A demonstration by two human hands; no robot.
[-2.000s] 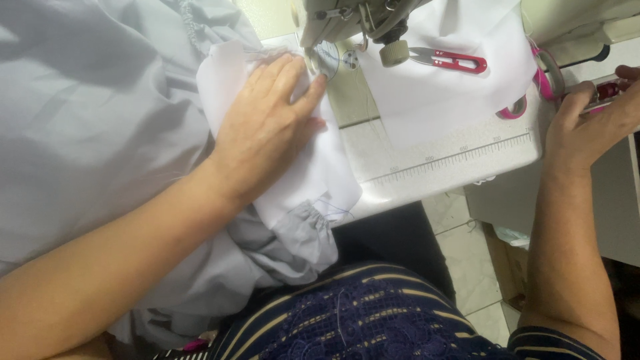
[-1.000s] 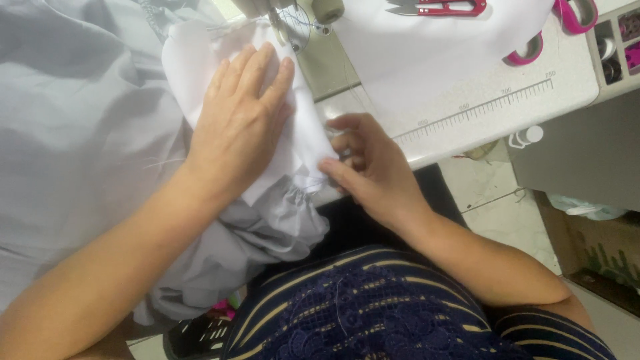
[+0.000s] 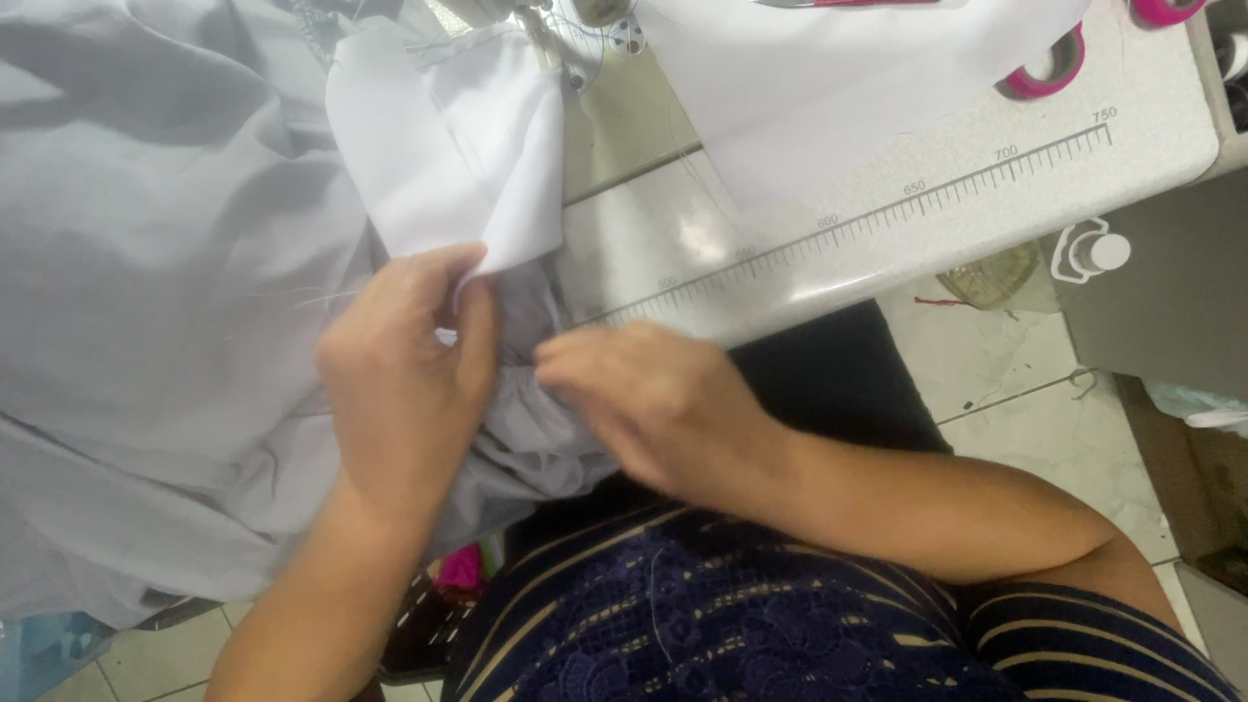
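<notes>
My left hand [image 3: 414,341] pinches the lower edge of a white fabric piece [image 3: 439,156] between thumb and fingers. The upper end of that piece lies by the sewing machine's needle area [image 3: 546,39], which the top of the view cuts off. My right hand [image 3: 648,390], blurred, is just right of the left one, at the gathered part of the grey fabric [image 3: 526,419]; its fingertips are curled together, and I cannot tell whether they grip the cloth. More grey fabric [image 3: 156,292] spreads over the left side.
A second white fabric piece [image 3: 799,97] lies on the machine table [image 3: 1160,107], with red thread snips [image 3: 877,2] on it. Pink-handled scissors [image 3: 1053,68] lie beside it. A printed ruler scale [image 3: 916,190] runs along the table's front edge. A white plastic part [image 3: 1102,252] sticks out below the table.
My right hand has come from the table's far right to beside my left. My left hand, flat on the white piece before, has moved down and now pinches its lower edge. The view has shifted.
</notes>
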